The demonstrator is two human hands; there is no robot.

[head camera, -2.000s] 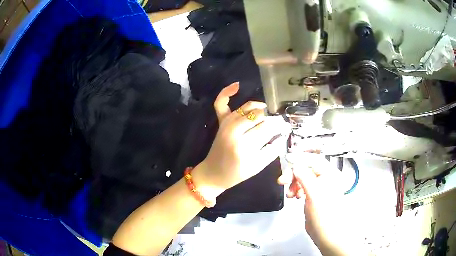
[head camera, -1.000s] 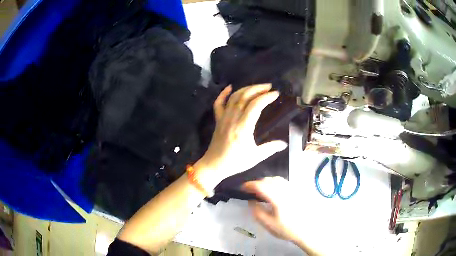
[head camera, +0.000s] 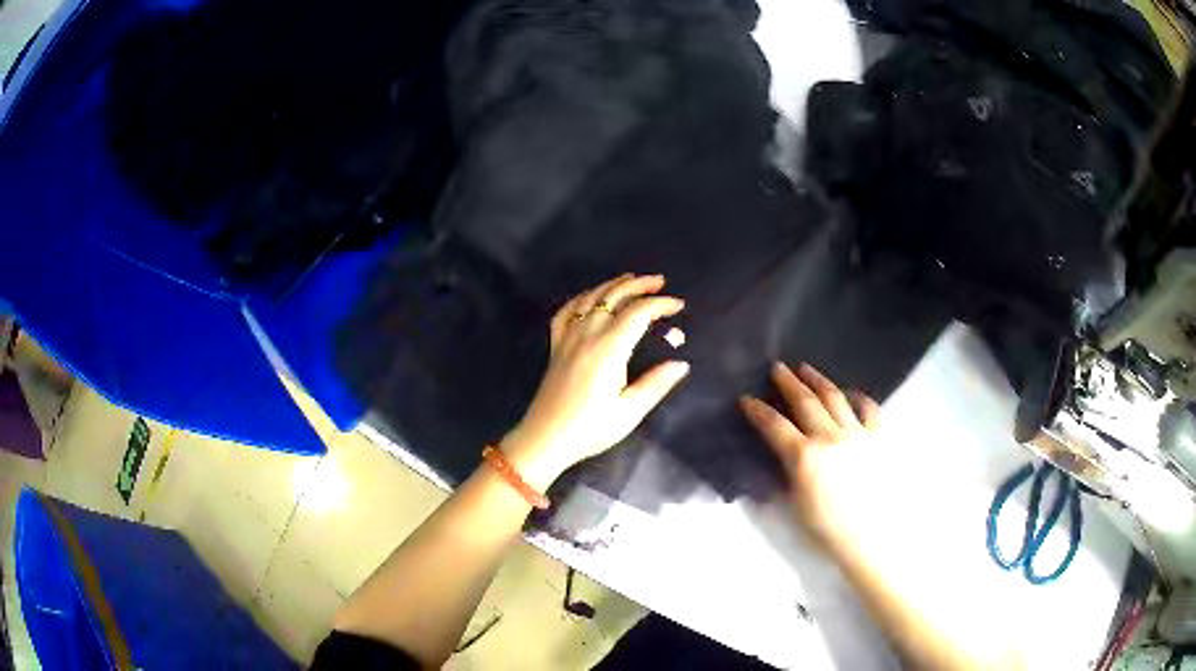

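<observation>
Black fabric panels lie spread over the table and against the blue bin, with a small pale mark near my left hand. My left hand, with a ring and an orange bracelet, rests on the black fabric, thumb and fingers apart. My right hand lies to its right, fingers spread on the front edge of a black panel. Whether either hand pinches the cloth cannot be told. The sewing machine's needle area is at the right edge, away from both hands.
A large blue bin stands at left, another blue bin on the tiled floor. Blue-handled scissors lie on the white table below the machine. A black stack with small pale logos lies at upper right. Red sticks show at lower right.
The view has swung left, so the machine and scissors sit farther right. Both hands have left the needle area and now lie over the black fabric. The scissors are uncovered.
</observation>
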